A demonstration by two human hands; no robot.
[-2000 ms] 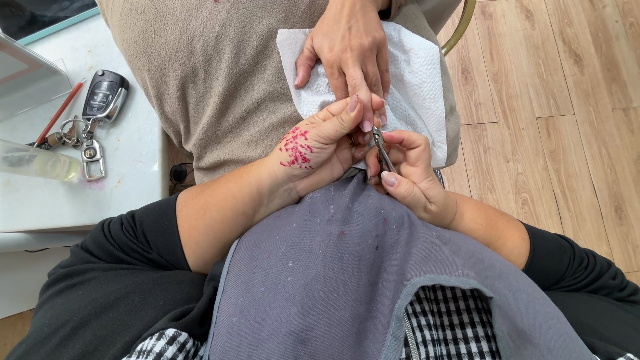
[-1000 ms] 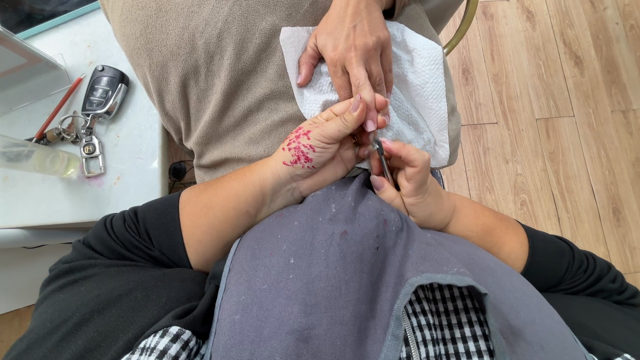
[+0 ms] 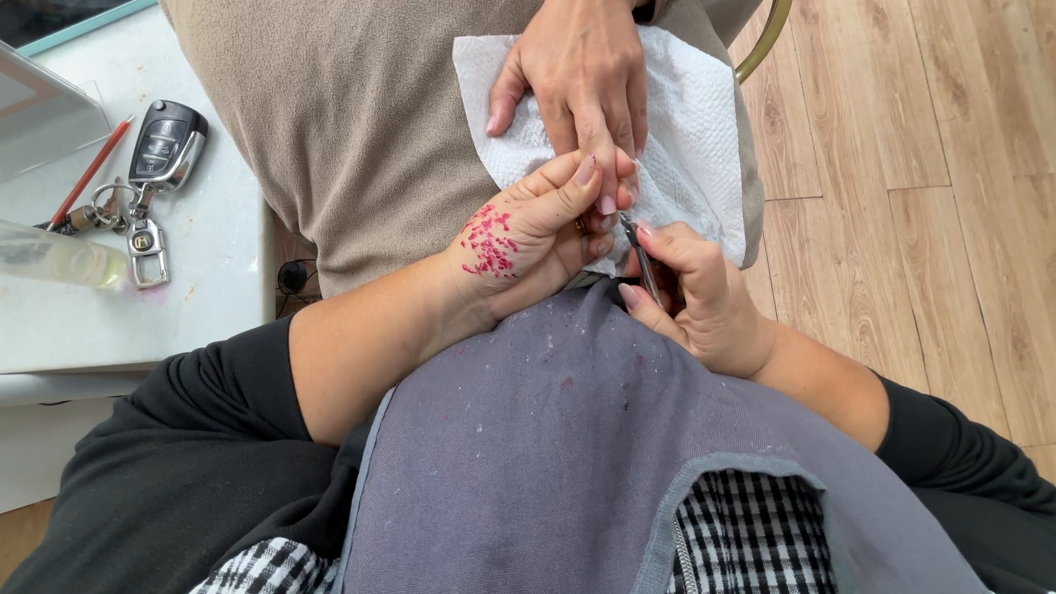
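Note:
My left hand (image 3: 536,227), with red marks on the thumb side of its back, grips a finger of another person's hand (image 3: 577,74). That hand lies palm down on a white paper towel (image 3: 697,157) spread over a beige cushion (image 3: 355,107). Metal cuticle nippers (image 3: 643,262) are in my right hand (image 3: 697,289), their tip close to the held fingertip. My right fingers partly hide the nippers' handles, and whether the jaws are apart is too small to tell. A grey apron (image 3: 528,445) lies over my lap, just below both hands.
On the left, a white table (image 3: 206,247) bears a car key (image 3: 167,147) with a metal keyring, a red pencil-like stick (image 3: 92,172), a clear bottle with yellowish liquid (image 3: 62,257) and a clear plastic stand (image 3: 45,111). A curved brass-coloured metal bar (image 3: 767,40) stands beyond the cushion, above wooden flooring (image 3: 874,239).
My right hand has shifted its hold on the nippers, and their angle has changed slightly. My left hand keeps hold of the other person's finger.

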